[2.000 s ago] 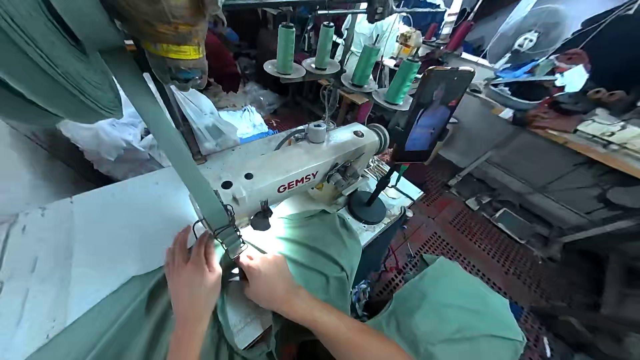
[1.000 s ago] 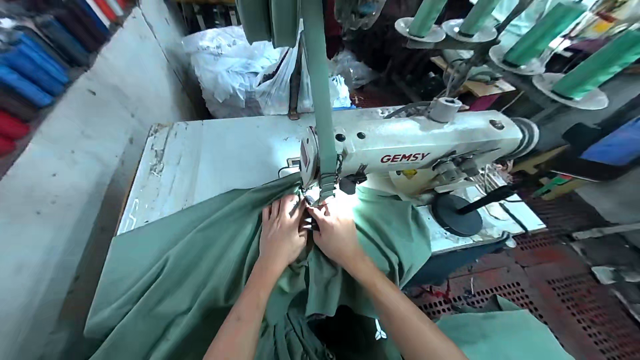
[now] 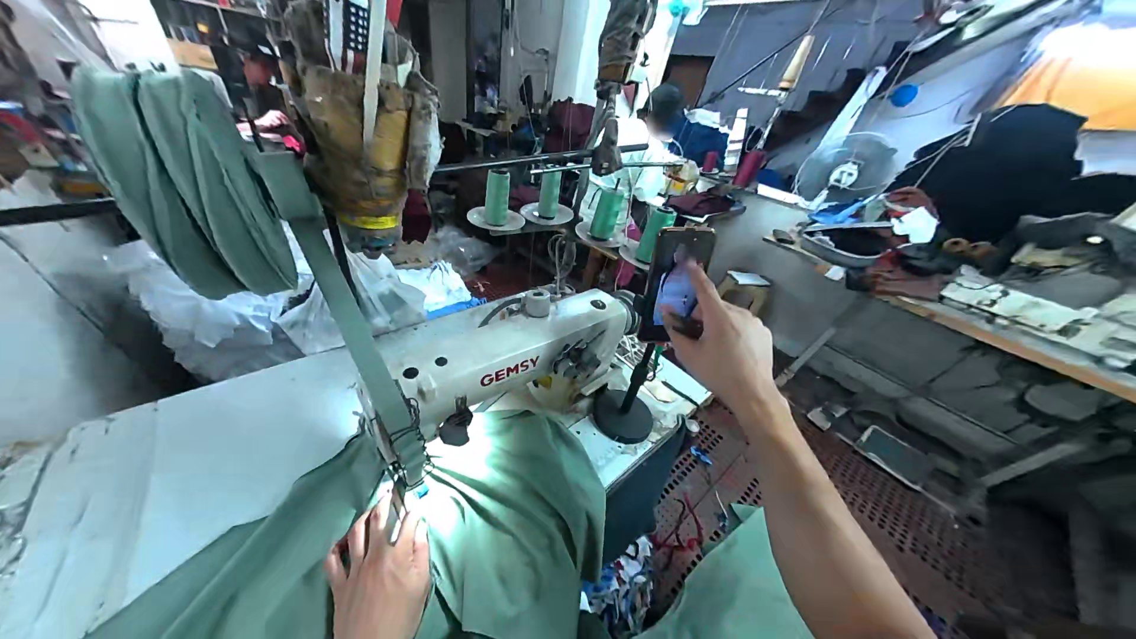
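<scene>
My left hand (image 3: 383, 564) rests on green fabric (image 3: 524, 506), its fingertips close to the presser foot of a white Gemsy sewing machine (image 3: 497, 364). Bright light falls on the cloth beside the needle area. From a large roll (image 3: 182, 182) at the upper left, a green fabric strip (image 3: 342, 302) runs down into the folder at the machine's head. My right hand (image 3: 723, 342) is raised off the cloth, its index finger extended to the screen of a smartphone (image 3: 679, 284). A round black stand (image 3: 624, 415) holds the phone upright beside the machine.
Green thread cones (image 3: 607, 213) stand behind the machine. White plastic bags (image 3: 355, 288) lie beyond the white table (image 3: 204, 444). At right are a fan (image 3: 846, 170) and a cluttered bench (image 3: 1021, 346). A person (image 3: 661, 133) is in the background. More green cloth (image 3: 741, 577) hangs below.
My right hand has left the cloth near the needle and moved up and right to the phone. My left hand stays on the fabric by the machine. The view has swung considerably.
</scene>
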